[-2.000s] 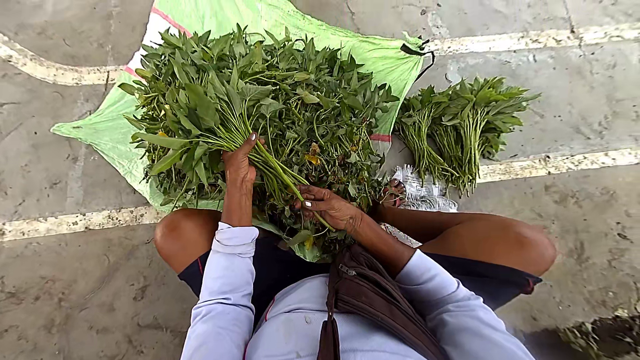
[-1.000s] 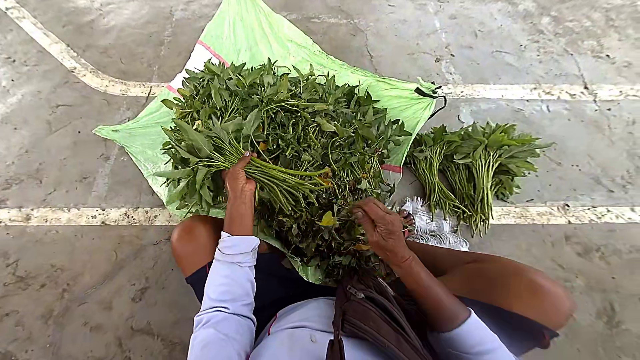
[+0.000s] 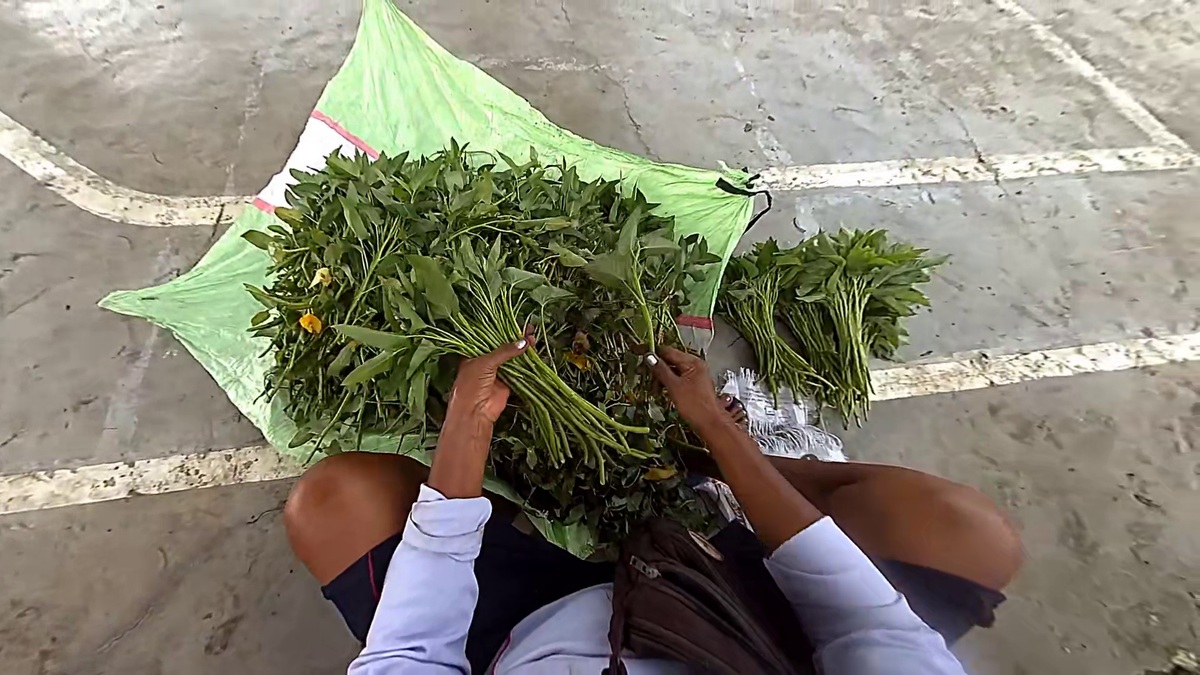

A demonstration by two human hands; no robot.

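My left hand (image 3: 486, 380) is closed around a bunch of leafy green stems (image 3: 553, 398), its leaves fanned to the upper left and its bare stem ends pointing lower right. To its right, my right hand (image 3: 682, 375) pinches a leafy sprig (image 3: 640, 281) near the stem's lower end, leaves upward. Both hands are over a large heap of leafy greens (image 3: 375, 244), which has a few yellow leaves in it. Beneath the heap is a spread green woven plastic sack (image 3: 487, 103) with red and white bands.
Several bundles of the same greens (image 3: 844, 328) lie on the concrete floor at the right, beside a frayed white woven piece (image 3: 783, 422). A black tie (image 3: 745, 192) is at the sack's right corner. My crossed legs and a dark brown bag (image 3: 694, 600) are close below.
My right hand was at the held stems, then apart from them over the heap's right side; now it holds a sprig upright. My left hand has kept hold of the bunch.
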